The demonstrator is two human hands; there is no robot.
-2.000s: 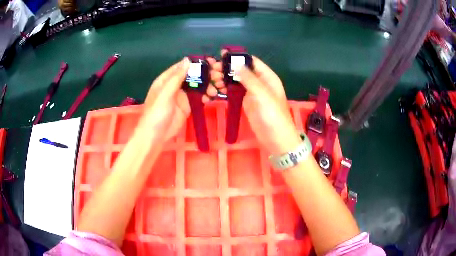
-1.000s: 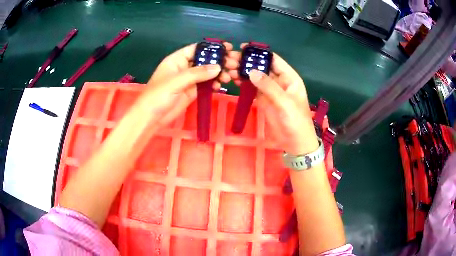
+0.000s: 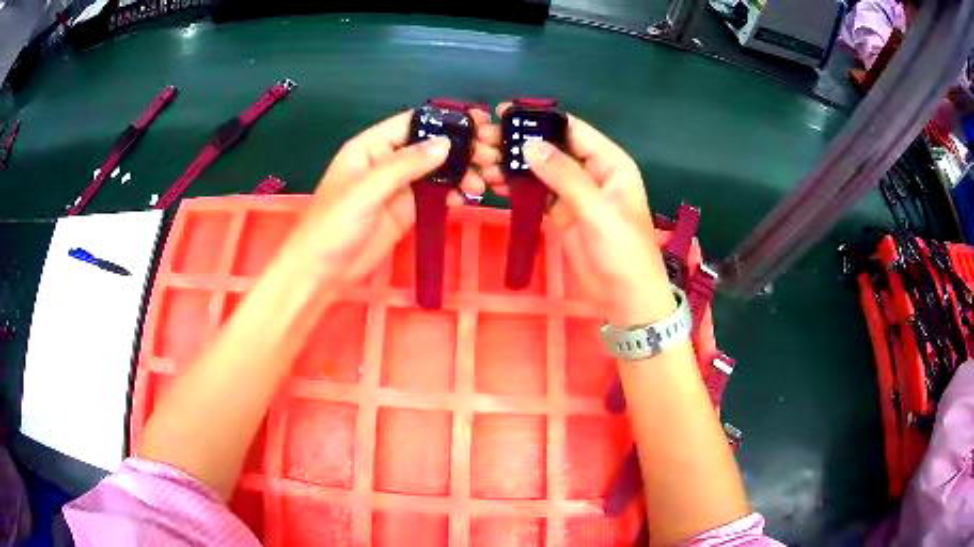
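Note:
My left hand point(image 3: 368, 198) holds a black square smartwatch point(image 3: 442, 139) with a dark red strap hanging down, its thumb on the lit screen. My right hand point(image 3: 598, 208) holds a second smartwatch point(image 3: 531, 126) beside it, its thumb on the screen's lower part. Both screens show small white icons and text in a list. The fingers of both hands almost meet between the watches. Both hands are over the far edge of an orange-red compartment tray point(image 3: 464, 404). The pockets seen in its middle hold nothing.
Watches with dark red straps point(image 3: 707, 288) lie along the tray's right side. Two more point(image 3: 230, 134) lie beyond it at left. A blue pen point(image 3: 99, 261) lies on white paper point(image 3: 80, 353). A grey post point(image 3: 844, 160) stands at right, near an orange tray of watches point(image 3: 908, 353). A person's sleeve shows at right.
The screens went from a white field to a grid of icons and now to lists of icons with text. The thumbs have shifted on the screens. The camera view has also shifted.

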